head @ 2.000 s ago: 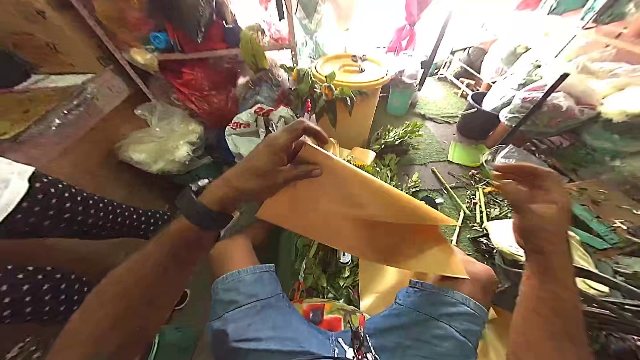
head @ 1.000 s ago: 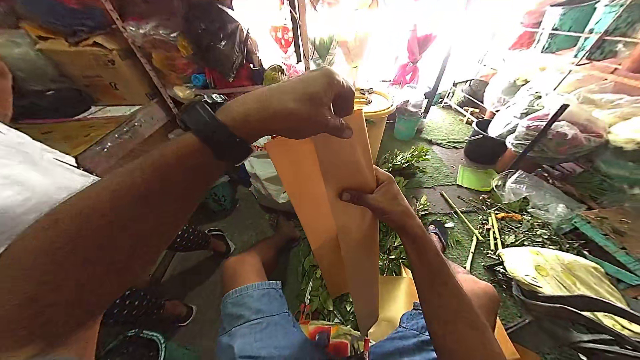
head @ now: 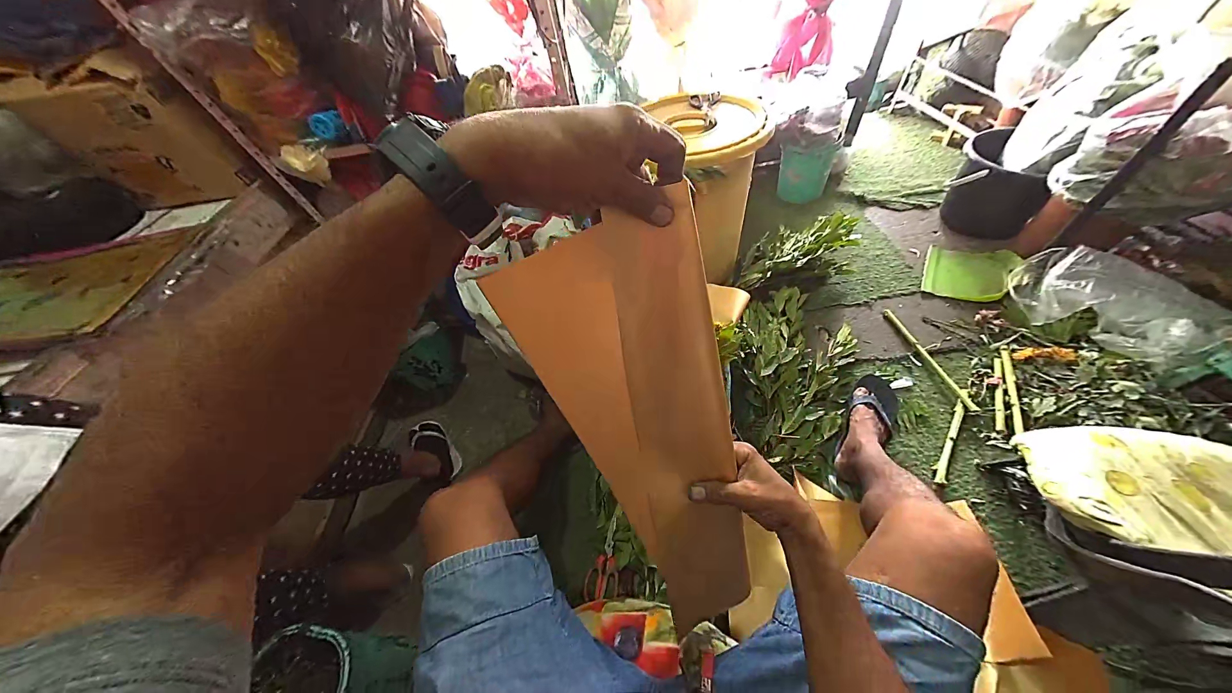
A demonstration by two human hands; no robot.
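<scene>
A folded sheet of brown paper point(head: 664, 385) hangs between my two hands above my lap, its loose flap spread toward the left. My left hand point(head: 616, 159), with a black watch on the wrist, pinches the paper's top edge between thumb and fingers. Lower down, my right hand point(head: 760, 489) grips the paper's right edge, thumb in front and fingers hidden behind. More brown paper point(head: 1001, 616) lies over and beside my right thigh. Red-handled scissors point(head: 602, 577) are among leaves between my knees.
A yellow lidded bin point(head: 722, 183) stands ahead, with leafy branches point(head: 789, 385) to its right. Cut green stems point(head: 929, 361), a black bucket point(head: 996, 188) and a green dustpan point(head: 967, 273) are at the right. Another person's sandalled foot point(head: 435, 450) is at the left, near a green basket point(head: 375, 662).
My right hand, apart from the paper two seconds ago, now holds its lower right edge. My left hand has gone from its left edge to its top. The paper now hangs more upright and looks folded narrower.
</scene>
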